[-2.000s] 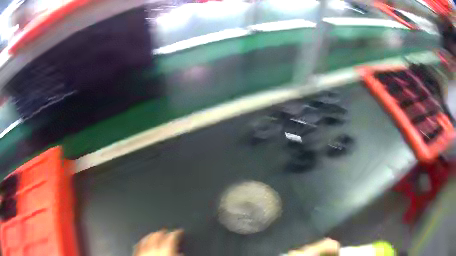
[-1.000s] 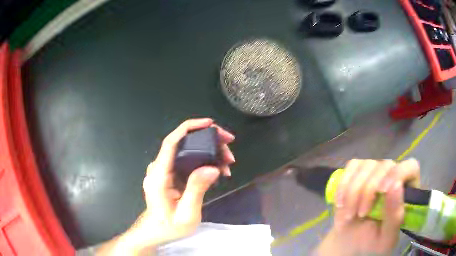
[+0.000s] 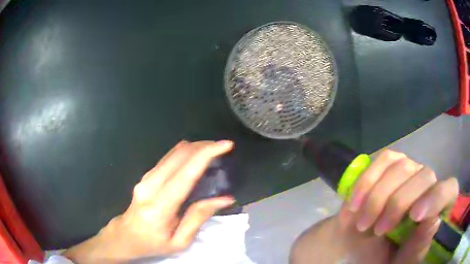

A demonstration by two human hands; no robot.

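The black plastic housing is blurred, low at the near edge of the dark green mat. My left hand grips it between thumb and fingers, which hide part of it. My right hand is wrapped around the lime-green and black electric screwdriver. Its black nose points up and left, its tip close to the near rim of the screw tray. The round screw tray holds many small silver screws, with rows of small holes showing in its lower part.
Several black housings stand on the mat at the upper right. A red-orange tray is cut off at the right edge, and another at the lower left. The bench's near edge runs diagonally below the screw tray; grey floor lies beyond.
The view has moved closer over the tray. The screwdriver's nose has come up from beside the bench to the tray's near rim. My left hand has turned over, knuckles up, still gripping the housing.
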